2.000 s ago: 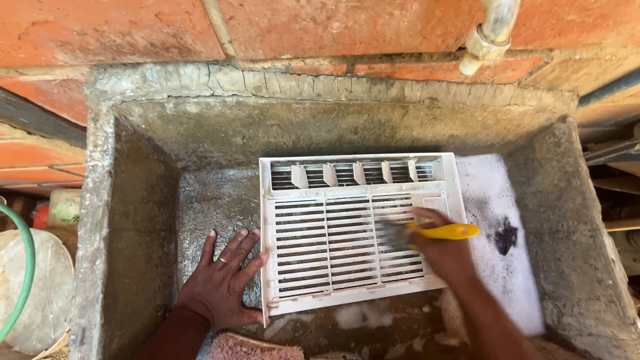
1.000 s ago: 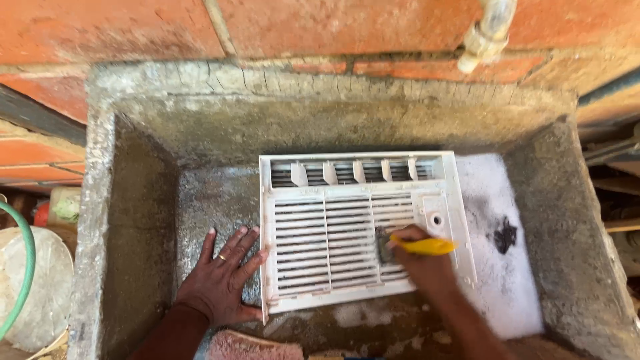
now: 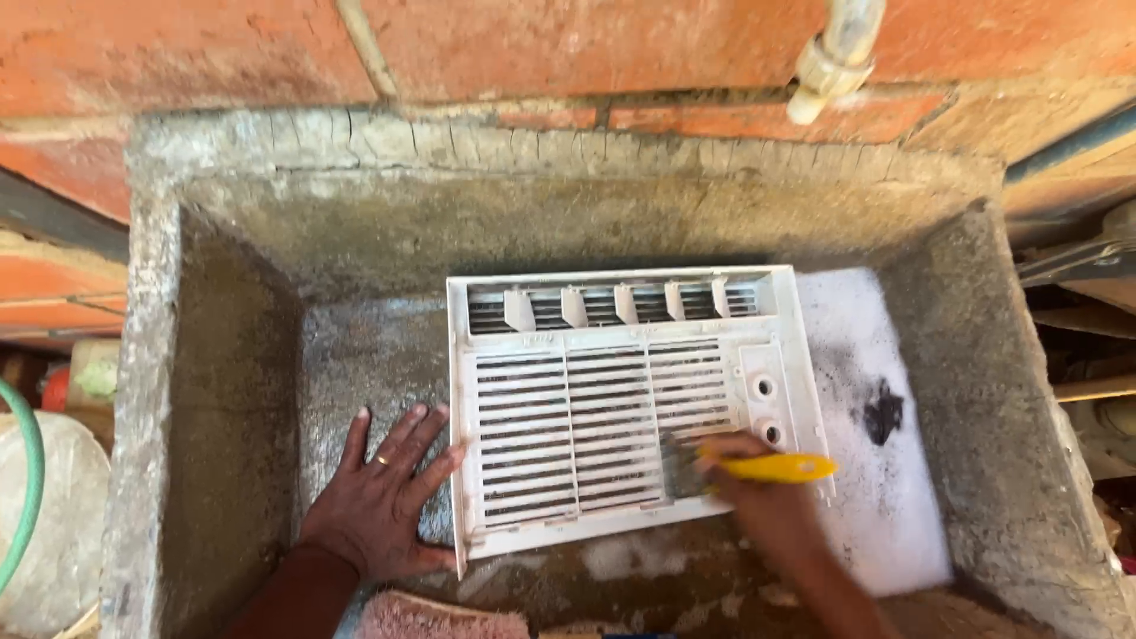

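Observation:
A white plastic louvered grille panel (image 3: 612, 426), like an air conditioner's front cover, lies in a concrete wash basin (image 3: 568, 209). My left hand (image 3: 395, 497), with a ring on one finger, rests spread on the basin floor, its thumb and a fingertip against the panel's left edge. My right hand (image 3: 763, 488), blurred, grips a paintbrush with a yellow handle (image 3: 781, 467); its dark bristles (image 3: 683, 466) are on the lower right slats. White suds (image 3: 861, 346) with a dark clump (image 3: 883, 413) lie right of the panel.
A pink-bristled scrub brush (image 3: 435, 617) lies at the basin's near side. A pipe outlet (image 3: 825, 75) juts from the brick wall (image 3: 603, 44) above. At the far left are a green hose (image 3: 31, 479) and a pale round lid (image 3: 67, 506).
My right hand and the paintbrush have moved from the upper right slats down to the lower right ones. My left hand has stayed at the panel's left edge.

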